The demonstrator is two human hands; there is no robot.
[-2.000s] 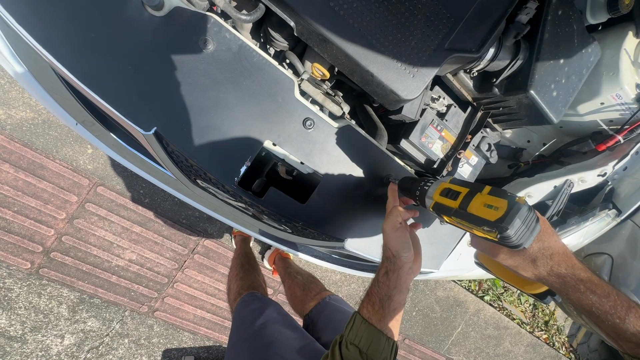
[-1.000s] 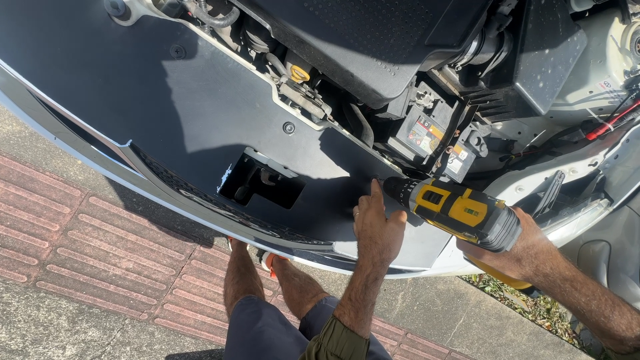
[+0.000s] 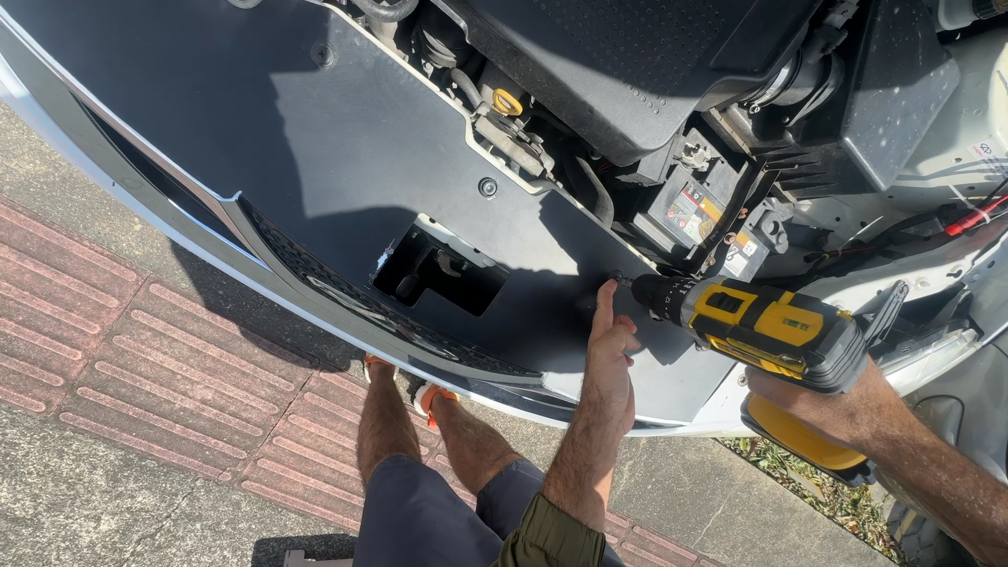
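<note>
My right hand (image 3: 819,402) is wrapped around the handle of a yellow and black cordless drill driver (image 3: 756,319). The tool lies level over the right end of a dark radiator cover panel (image 3: 378,150), its chuck facing left. My left hand (image 3: 610,346) stands near the bit, index finger extended to a small round fastener (image 3: 616,276) at the bit's tip; whether it pinches the fastener cannot be told. Another round fastener (image 3: 487,187) sits in the panel, above a rectangular latch opening (image 3: 441,268).
Behind the panel are the engine cover (image 3: 614,63), a yellow dipstick loop (image 3: 506,102) and the car battery (image 3: 685,209). A red-sleeved cable (image 3: 976,216) runs at the right. The front bumper (image 3: 331,335) curves between the panel and my legs, above red tactile paving (image 3: 181,362).
My left index finger, beside the chuck in the earlier frames, now points up at the fastener by the bit tip. The drill stays in my right hand.
</note>
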